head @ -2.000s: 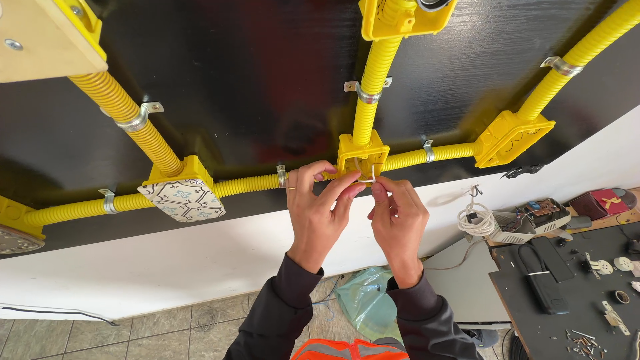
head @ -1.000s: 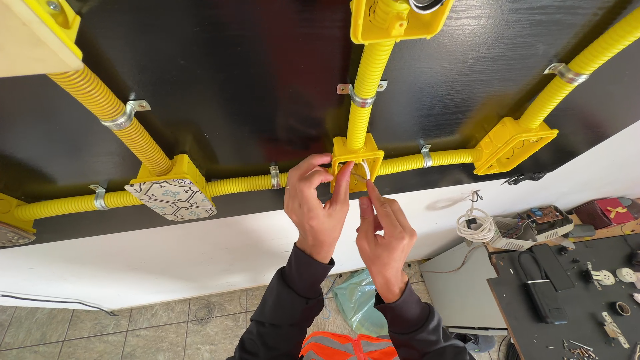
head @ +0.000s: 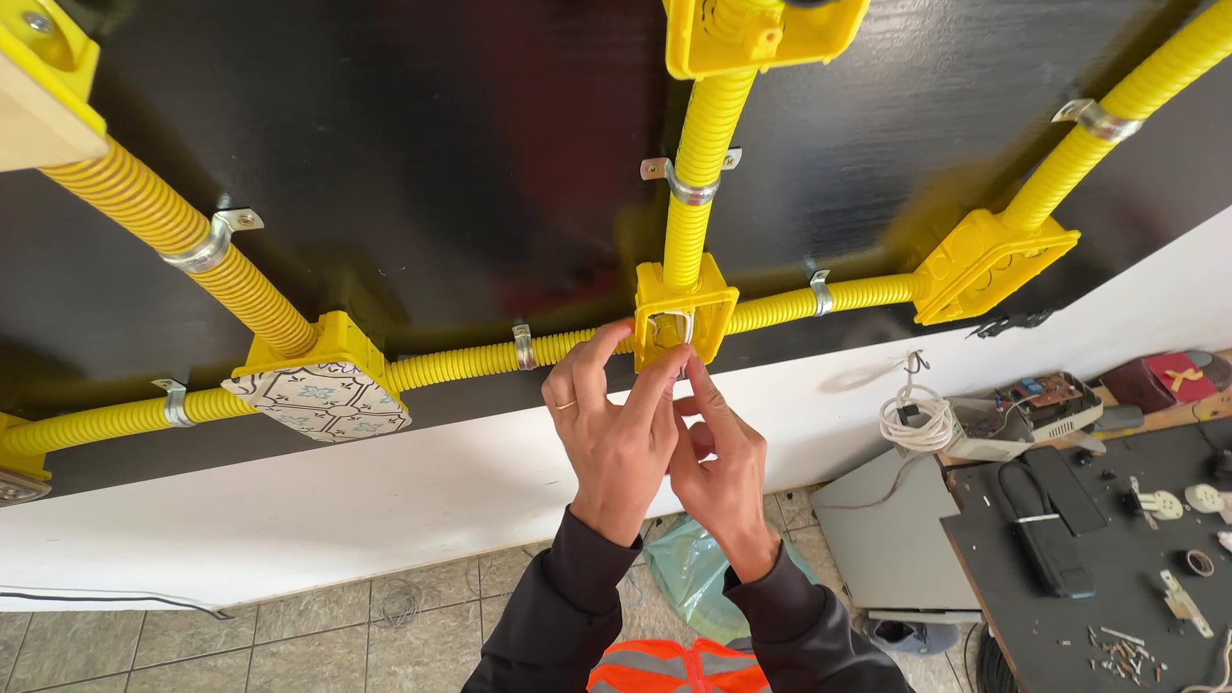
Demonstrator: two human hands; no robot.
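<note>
A yellow plastic electrical box [head: 714, 332] is fixed low on a black panel, with yellow corrugated conduit [head: 695, 226] entering from above and from both sides. White wire [head: 687, 325] curves inside its opening. My left hand [head: 621, 438] is at the box's lower left edge, its fingertips pinched close to the wire. Just right of it, my right hand [head: 720, 448] has thumb and finger together below the opening, touching or nearly touching the left fingertips. Both hands seem to pinch the wire's end, which the fingers largely hide.
Metal clamps [head: 693, 188] hold the conduit. A patterned tile cover [head: 332, 399] is on a box at left; another yellow box [head: 996, 265] is at right. A dark table [head: 1020, 539] at lower right carries screws, sockets and a black device. A greenish plastic bag [head: 688, 577] lies on the floor.
My right hand has come up to my left fingertips at the lower edge of the box. One second ago the hands were farther apart, with my left fingertips inside the opening.
</note>
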